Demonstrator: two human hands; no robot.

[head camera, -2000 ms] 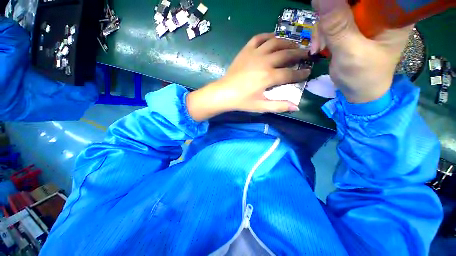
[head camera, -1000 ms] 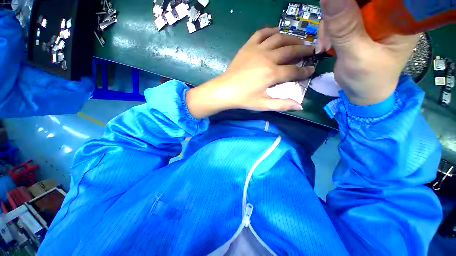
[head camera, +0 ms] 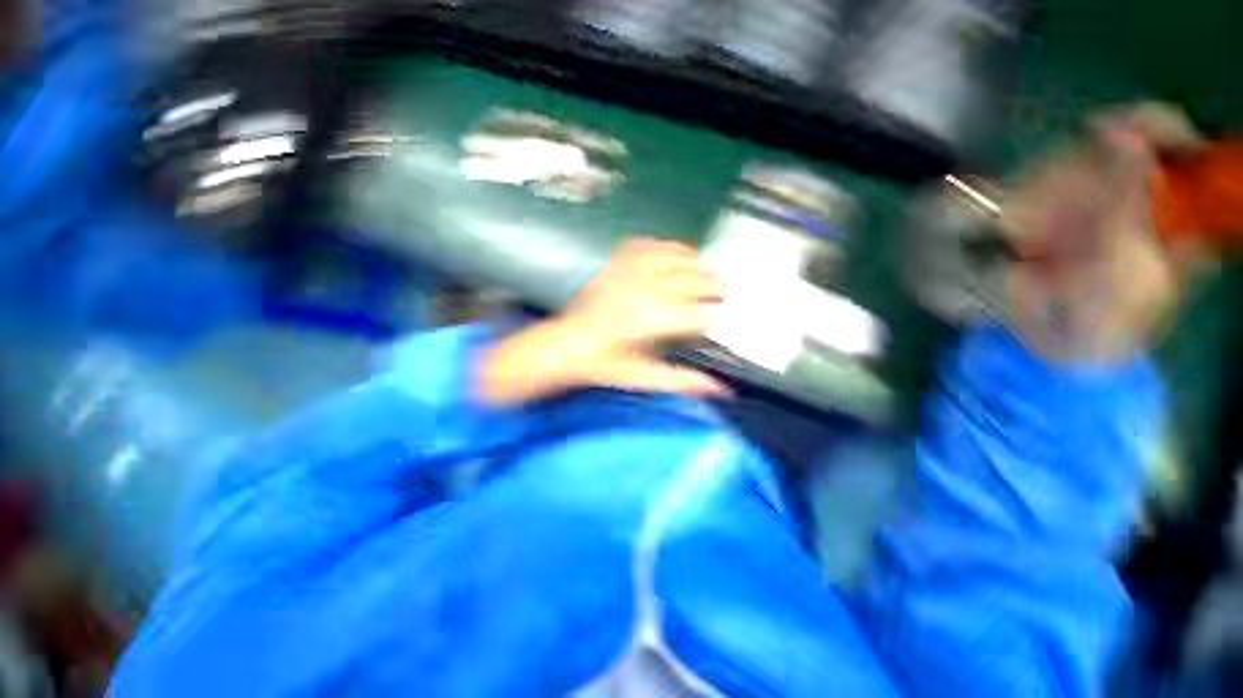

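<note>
The picture is strongly blurred. The phone mid-frame (head camera: pixel 757 280) lies on the green mat in front of me, a bright white shape with darker bits at its far end. My left hand (head camera: pixel 634 325) is at its left edge, fingers spread; it appears to rest against the edge. My right hand (head camera: pixel 1095 246) is up at the right, around the orange electric screwdriver (head camera: pixel 1202 195), near the screw dish (head camera: pixel 950 252). The driver's tip is too blurred to make out. A white slip (head camera: pixel 848 327) lies beside the phone's right side.
A pile of small modules (head camera: pixel 543 156) lies on the mat to the left. Beyond it are a black parts tray (head camera: pixel 307 150) and another person's blue sleeve (head camera: pixel 102 218). A long black tray (head camera: pixel 682 75) with pale blurred items crosses the back.
The view has shifted and blurred, showing more of the bench's far side. My right hand with the screwdriver has moved right, off the phone. My left hand has drawn back to its left edge.
</note>
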